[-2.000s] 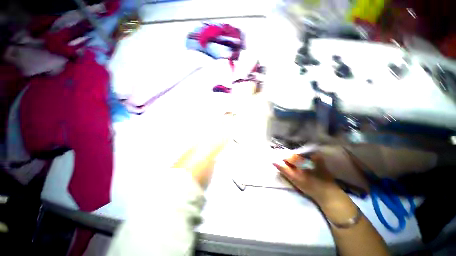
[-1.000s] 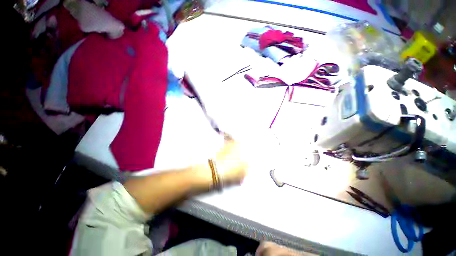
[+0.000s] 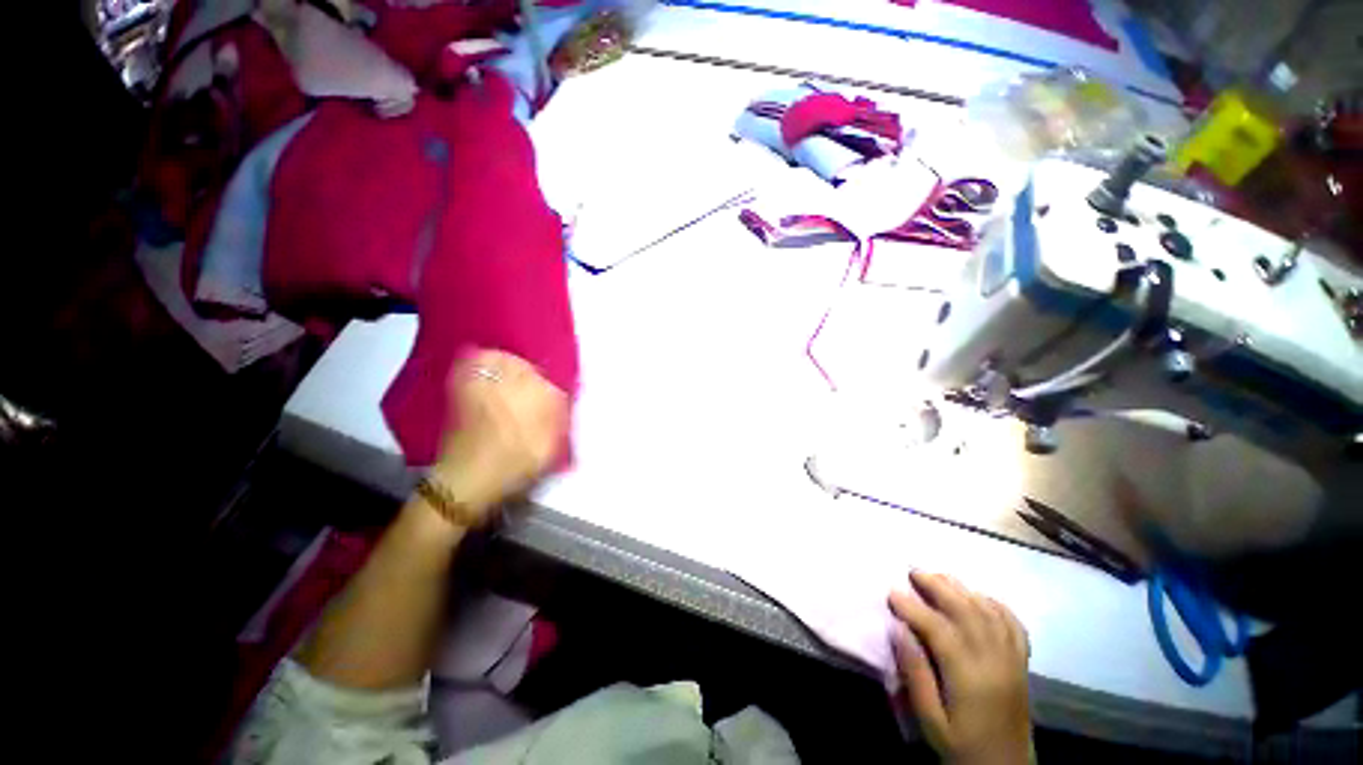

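Observation:
My left hand [image 3: 505, 426], slightly blurred, lies over the lower end of the long red-pink piece [image 3: 501, 224] at the left table edge. Its fingers look bent, but whether they grip the cloth is hidden. My right hand [image 3: 964, 658] is at the front table edge, holding a pale pink-white piece [image 3: 855, 616] that partly hangs over the edge. The white-and-blue sewing machine head [image 3: 1031, 269] stands on the right, beyond my right hand, with its needle area brightly lit.
Dark thread snips [image 3: 1079, 538] and blue-handled scissors [image 3: 1191, 620] lie right of my right hand. A red and light blue bundle [image 3: 845, 127] and striped strips [image 3: 934, 224] lie behind. Fabric [image 3: 351, 209] is heaped at left. A yellow object [image 3: 1229, 138] is at back right.
My left hand has moved left from the table middle onto the red-pink piece. My right hand has risen from the bottom edge into view with the pale piece. The view has shifted slightly.

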